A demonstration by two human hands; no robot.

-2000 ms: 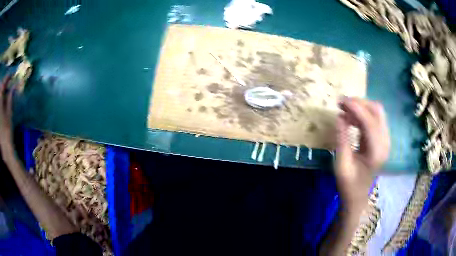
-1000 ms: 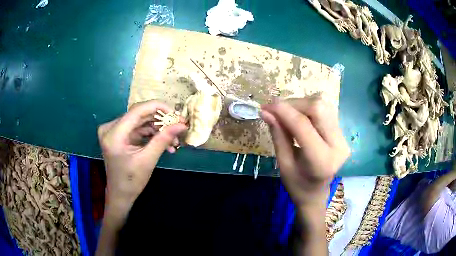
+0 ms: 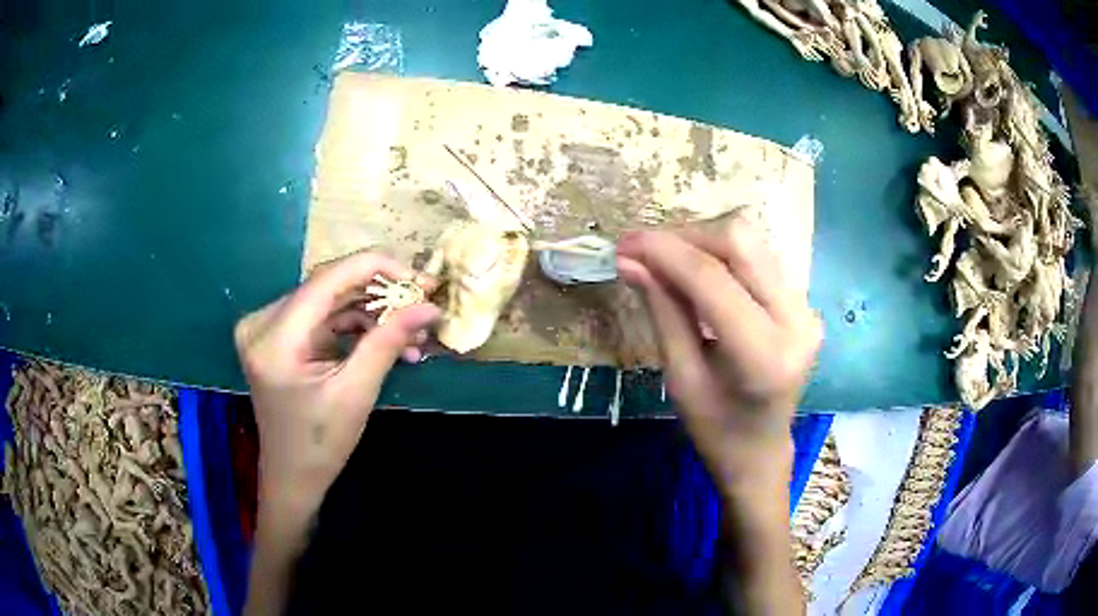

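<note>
My left hand (image 3: pixel 331 331) holds a beige figure torso (image 3: pixel 479 283) between its fingers, above the left half of the cardboard sheet. A small beige hand with splayed fingers (image 3: pixel 391 292) shows beside my left fingertips. My right hand (image 3: pixel 728 319) pinches a thin white cotton swab (image 3: pixel 566 246). The swab's tip lies near the torso's upper right edge; whether it touches cannot be told. The swab crosses above the small whitish oval glue dish (image 3: pixel 578 265), which stands on the cardboard (image 3: pixel 722 169).
A thin tan stick (image 3: pixel 485 187) lies on the cardboard. Crumpled white tissue (image 3: pixel 527 46) lies beyond it. White swabs (image 3: pixel 582 388) lie at the near edge. A torso pile (image 3: pixel 993 181) is at right, loose arms (image 3: pixel 843 42) at upper right. Parts crates (image 3: pixel 96 481) are below. A person's sleeve (image 3: pixel 1023 505) shows at right.
Both hands came together over the cardboard, the left now with a torso and the right with a swab. In the last second the swab moved from the dish toward the torso.
</note>
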